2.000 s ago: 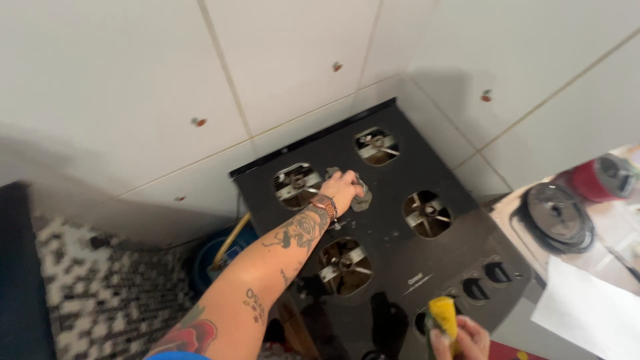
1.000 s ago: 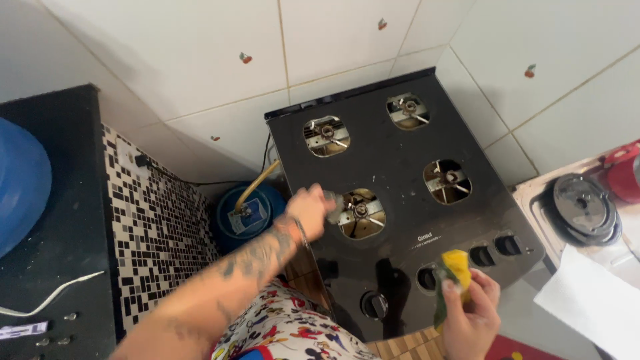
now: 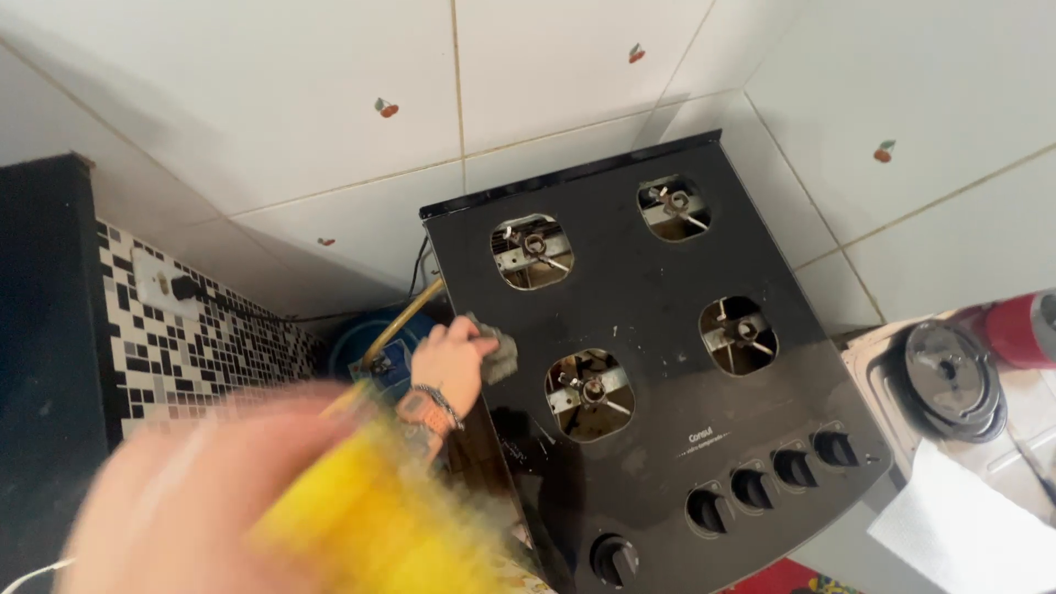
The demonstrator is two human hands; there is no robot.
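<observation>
My left hand [image 3: 450, 363], with a watch and a bracelet at the wrist, presses a grey scouring pad or cloth [image 3: 498, 353] on the left edge of the black glass cooktop [image 3: 610, 318]. The pad lies left of the front-left burner opening [image 3: 590, 396]. Close to the camera at lower left, my right hand [image 3: 198, 495] is blurred and holds a yellow sponge [image 3: 379, 511]. It covers my left forearm. Burner parts show in the cooktop's openings; pale specks and streaks mark the glass.
Black knobs [image 3: 751, 488] line the cooktop's front. Behind it rises a tiled wall [image 3: 561, 74]. A blue gas cylinder [image 3: 388, 355] with a yellow hose stands at left. A sink [image 3: 874, 371] at right bears a black lid [image 3: 949, 379], a red container [image 3: 1023, 330] and white paper [image 3: 965, 520].
My left hand has moved from the burners to the cooktop's left edge with the grey pad. My right hand has swung from lower right to lower left, close to the camera, holding the sponge.
</observation>
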